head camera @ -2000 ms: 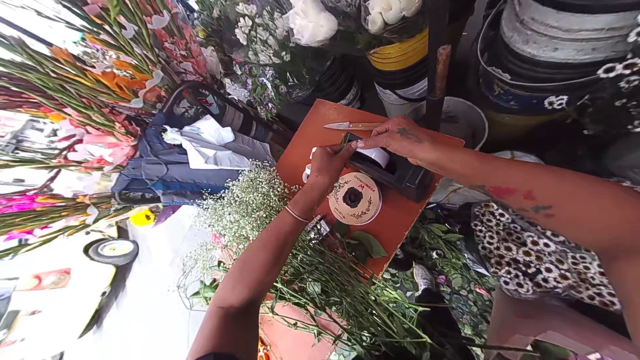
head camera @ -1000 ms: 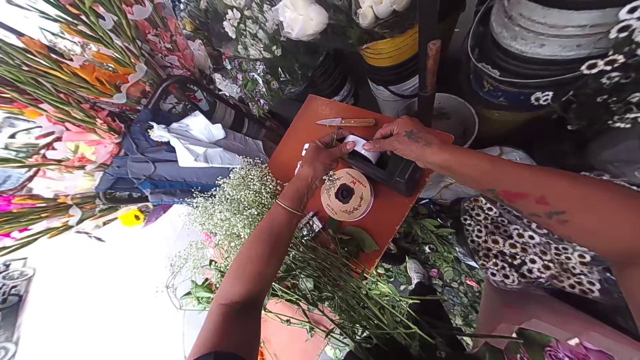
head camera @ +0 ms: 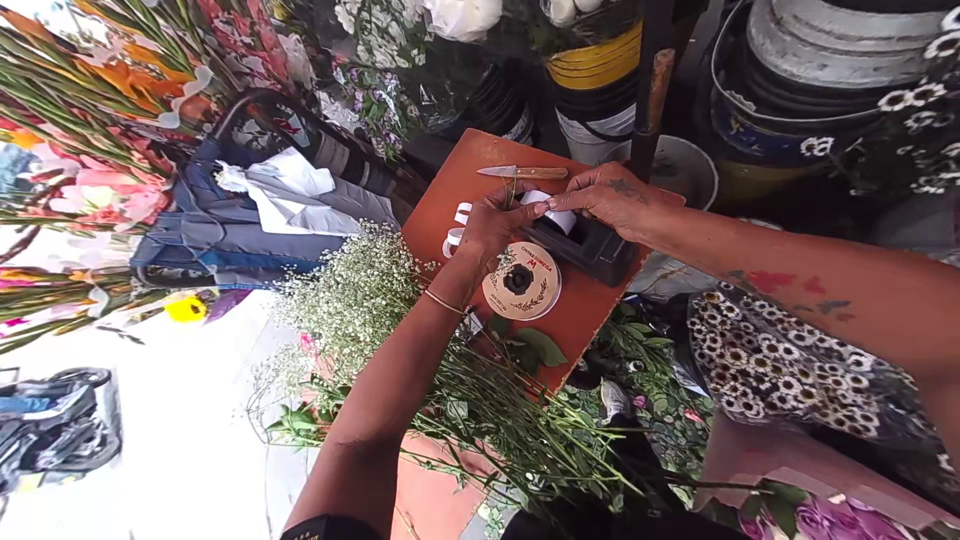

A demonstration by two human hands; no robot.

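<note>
Over a black tape dispenser (head camera: pixel 600 251) on a reddish board, my left hand (head camera: pixel 499 221) and my right hand (head camera: pixel 600 196) meet at the fingertips. Between them is white tape (head camera: pixel 559 215) at the dispenser's roll. A thin green stem (head camera: pixel 513 193) rises from my left fingers. The knife (head camera: pixel 525 172), wooden-handled, lies just beyond my hands. A ribbon spool (head camera: pixel 523 282) lies flat beside the dispenser, near my left wrist. White loops (head camera: pixel 454 238) of tape or ribbon stand left of my left hand.
Baby's breath (head camera: pixel 352 300) with long stems (head camera: pixel 525 405) lies across the near side of the board (head camera: pixel 442 180). Buckets (head camera: pixel 795 112) stand at the back right, wrapped daisy-like flowers (head camera: pixel 780 360) at the right. A dark blue folding chair (head camera: pixel 255 247) holding white plastic is at the left.
Both hands stay together by the dispenser. White tape shows more plainly between them than two seconds ago.
</note>
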